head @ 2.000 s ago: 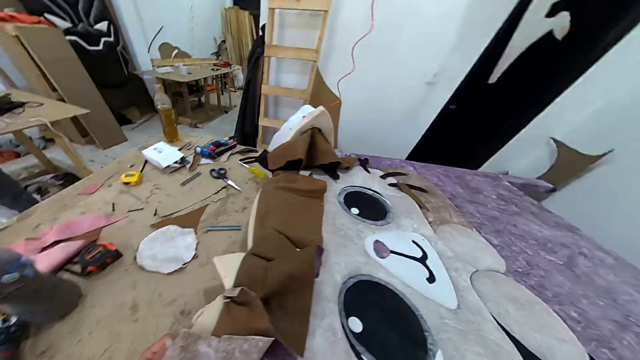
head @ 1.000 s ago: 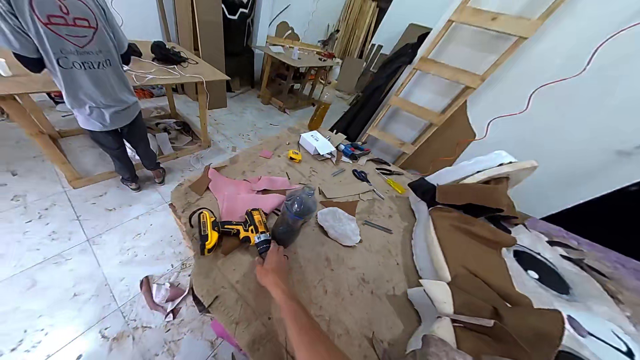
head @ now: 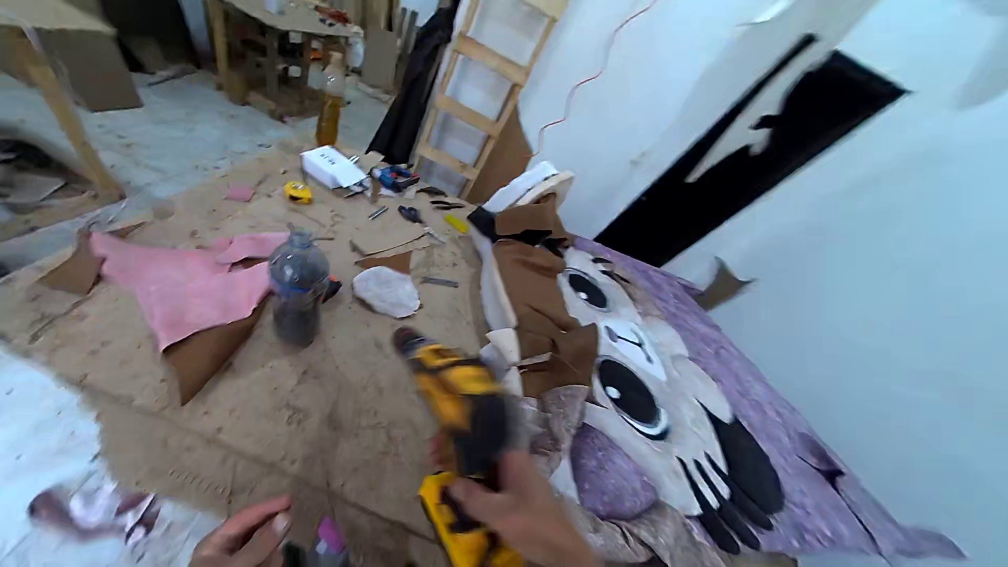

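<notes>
My right hand (head: 524, 500) is closed around the handle of a yellow and black cordless drill (head: 465, 394), blurred, its chuck pointing up and left over the table. Low in the view is my left hand (head: 244, 535), fingers bent and apart, with nothing seen in it; a small pink-topped object (head: 331, 535) is just right of it. Upright on the table stands a plastic bottle (head: 298, 287) with dark contents, beside pink fabric (head: 177, 283). To the right lies a large padded animal face (head: 630, 354) with big black eyes and brown fabric pieces (head: 535, 287).
Scissors (head: 421, 223), a yellow tape measure (head: 298, 192), a white box (head: 332, 168) and a whitish flat scrap (head: 386, 291) lie on the table. A bottle of amber liquid (head: 331, 102) stands behind them. A wooden ladder (head: 480, 87) leans against the wall, where a red cable (head: 587, 79) hangs.
One second ago the drill was at the table's left edge with my right hand at it; now it is lifted, right of the bottle. My left hand has come into view. The view has swung right.
</notes>
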